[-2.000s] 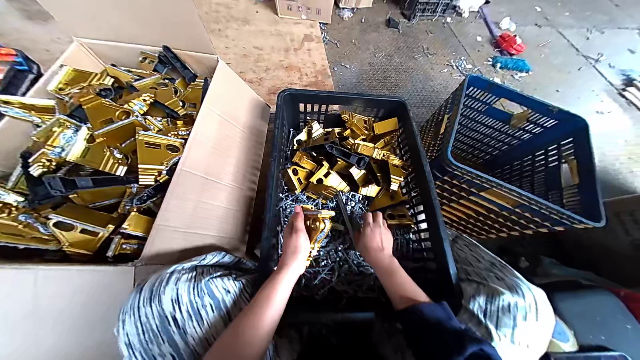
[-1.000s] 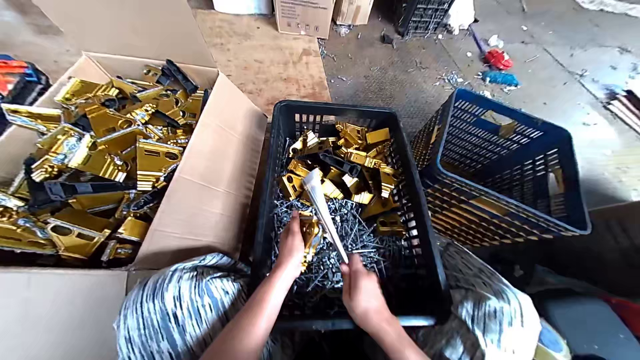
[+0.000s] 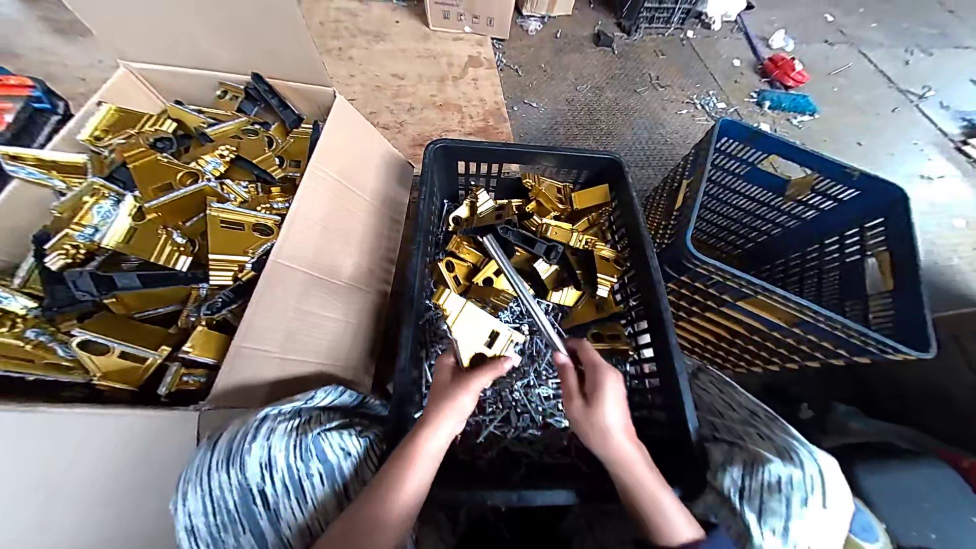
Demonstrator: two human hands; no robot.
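Over the near part of a black plastic crate (image 3: 662, 328), my left hand (image 3: 457, 393) holds a gold-coloured plated bracket-like part (image 3: 476, 328) with a round hole and a slot. My right hand (image 3: 598, 396) grips the lower end of a long silver metal bar (image 3: 526, 293), whose far end reaches up and left over the parts. Beneath both hands lies a heap of small grey metal pieces, perhaps screws (image 3: 518, 408). More gold parts and a black elongated part (image 3: 530, 244) fill the far half of the crate.
At the left stands an open cardboard box (image 3: 320, 252) heaped with gold and black parts. A blue plastic basket (image 3: 808, 286) is close on the right. Beyond are a plywood sheet (image 3: 412, 76), a closed carton (image 3: 473, 15), and red and teal scraps on the floor.
The gold part in my left hand now shows its broad flat face. The bar's far end has moved since one second ago, and now points toward the black part in the crate.
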